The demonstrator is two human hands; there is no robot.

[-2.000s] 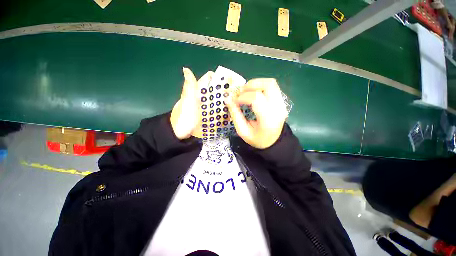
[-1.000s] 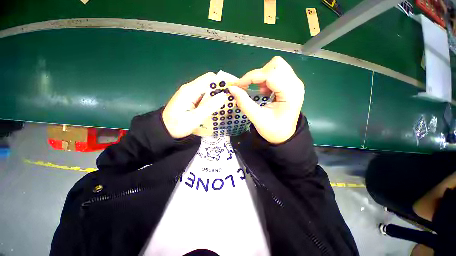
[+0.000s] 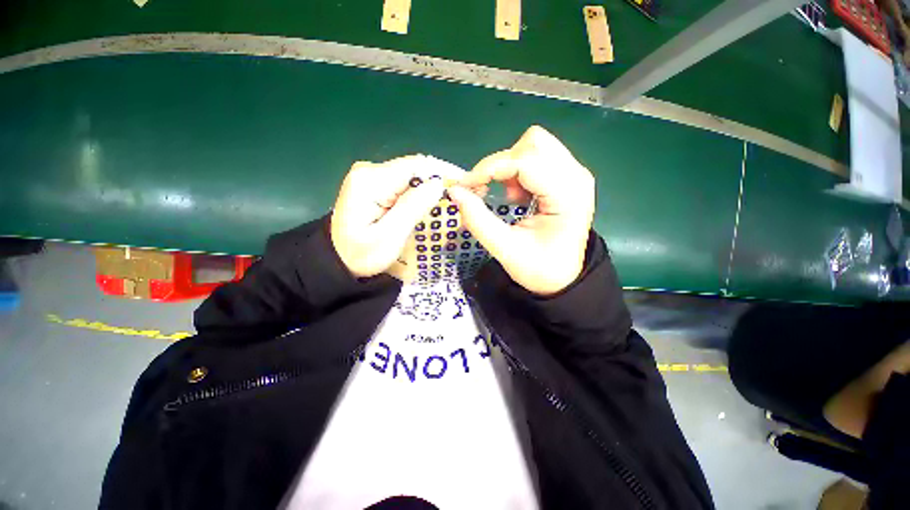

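A clear lens ring sticker sheet with rows of dark rings hangs between my two hands, above the near edge of the green bench. My left hand grips the sheet's left side, its thumb near the top rings. My right hand pinches at the sheet's top with thumb and index finger, and part of the sheet shows under that palm. The fingertips of both hands nearly meet. Whether a single ring is between them is too small to tell.
Pale phone back covers lie on the belt beyond the metal rail. A grey post crosses at the upper right, near a white board. Clear plastic bags lie at right. A red crate stands below left. A person's dark-clothed leg is at right.
The phone back covers have moved left and up along the belt. Both hands have come together at the sheet's top, the left thumb now folded over it. The right hand dipped slightly since one second ago.
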